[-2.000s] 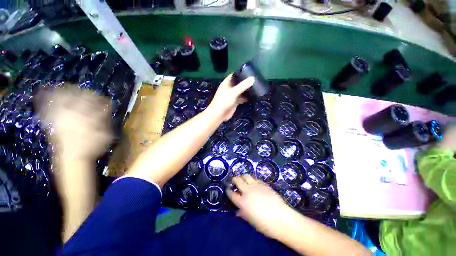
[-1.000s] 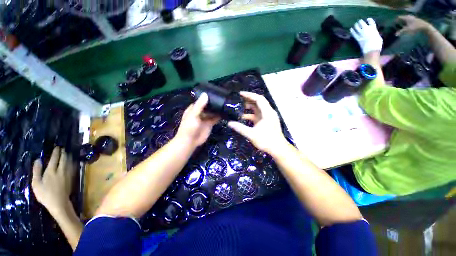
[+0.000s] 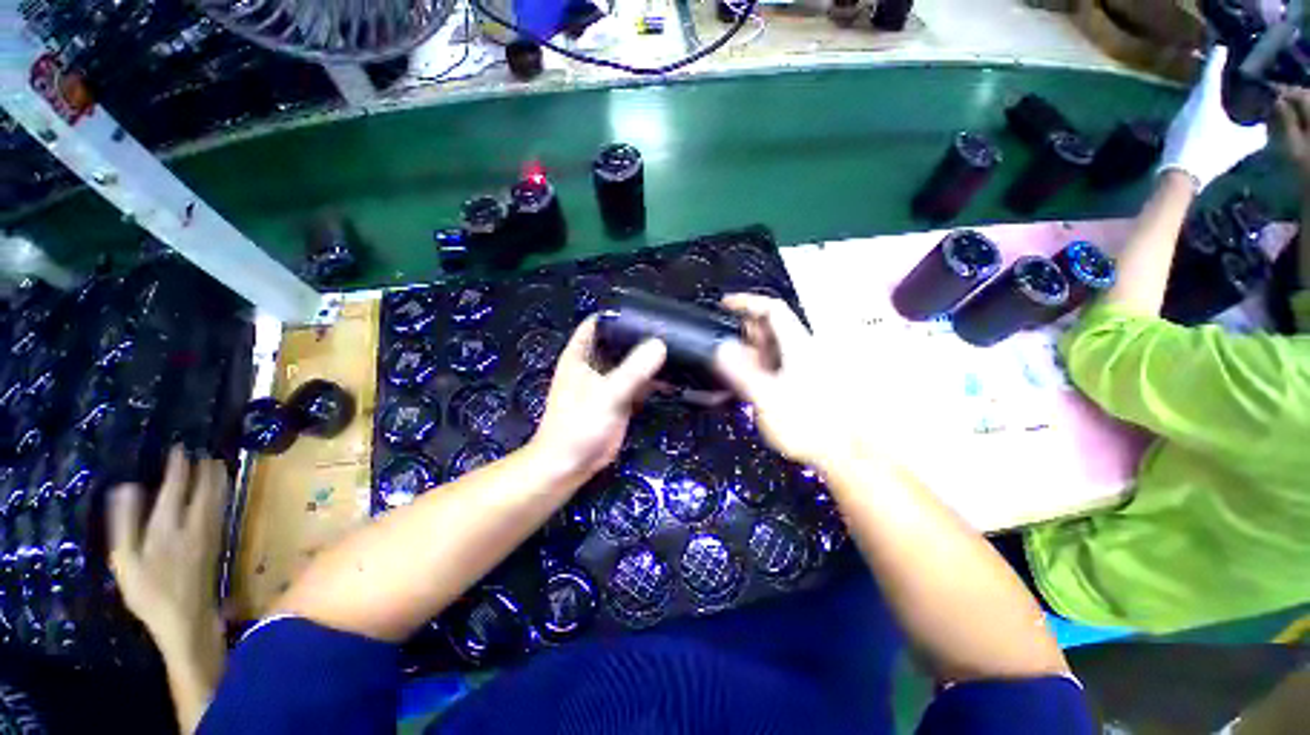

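A black cylindrical unit [image 3: 664, 328] is held lying roughly level above the blister tray [image 3: 474, 409]. My left hand [image 3: 586, 395] grips its left end, with the thumb on the near side. My right hand [image 3: 769, 366] closes around its right end; the fingers hide that end, so I cannot tell if a cap is on it. Two short black round parts, one of them this end cap [image 3: 321, 408], lie side by side on the tan wooden board [image 3: 305, 495] left of the tray.
Cylinders stand on the green conveyor belt [image 3: 776, 144], one with a red light [image 3: 535, 208]. More cylinders lie on the pink-white board [image 3: 920, 460]. A white-gloved neighbour [image 3: 1149, 287] works at right. Another person's hand [image 3: 173, 553] is at left, near a metal upright [image 3: 158, 216].
Both my hands have stayed on the cylinder since one second ago, and the unit is now more level. Earlier, my right hand was down at the tray. The neighbour's gloved hand has lifted a black object.
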